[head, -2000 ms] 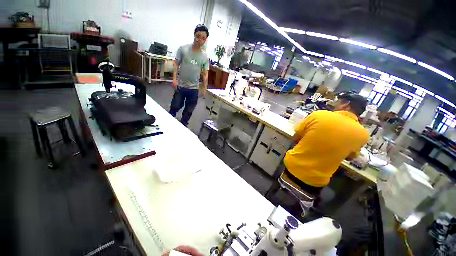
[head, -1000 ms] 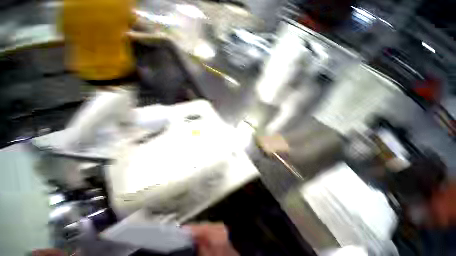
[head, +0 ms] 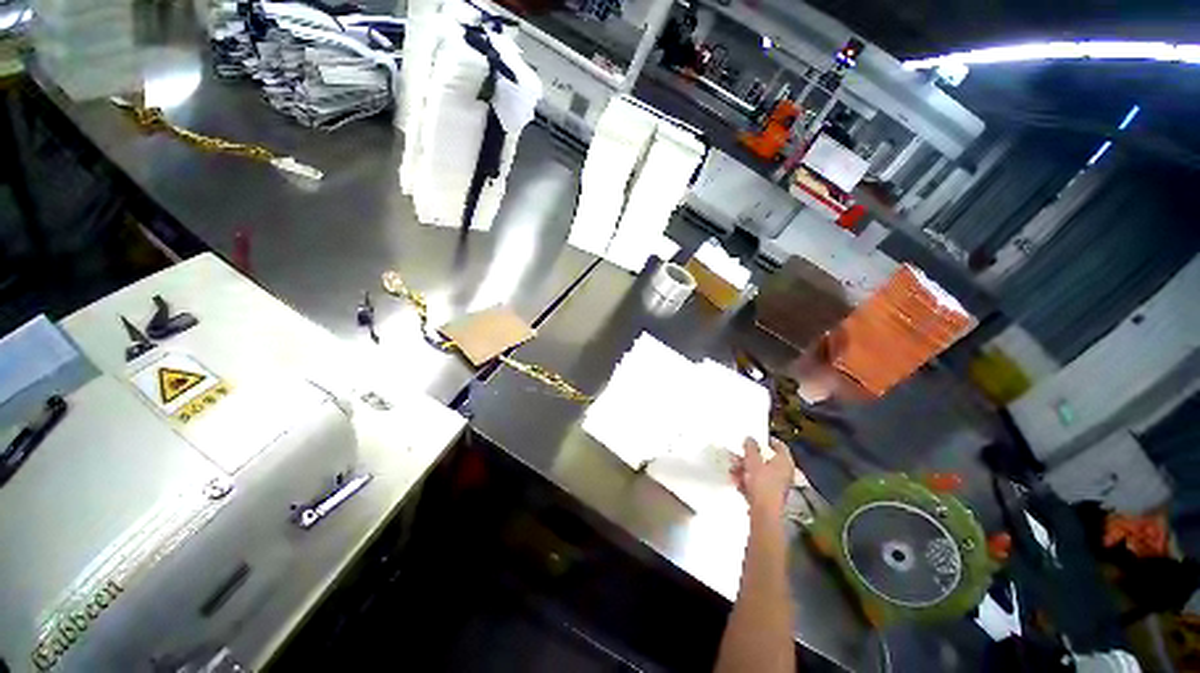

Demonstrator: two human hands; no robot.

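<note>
A pile of white cut pieces (head: 678, 401) lies on the grey metal table, right of centre. My right hand (head: 763, 473) reaches in from the bottom edge and has its fingers closed on the near right edge of a white cut piece (head: 698, 476), which lies slanted against the pile; the finger detail is slightly blurred. My left hand is out of the picture. The white sewing machine (head: 171, 460), with a yellow warning triangle and black lettering, is at the lower left, away from my hand.
Tall white bundles (head: 632, 184) stand on the grey table (head: 316, 237) behind the pile. A tape roll (head: 670, 287), brown card (head: 487, 334) and yellow cord lie nearer. A green-rimmed fan (head: 901, 552) stands right of my hand. An orange stack (head: 901, 329) is beyond.
The view has swung right from the machine table and seated worker to the grey table. My right hand, earlier holding a piece by the machine, is now at the white pile. My left hand has left view.
</note>
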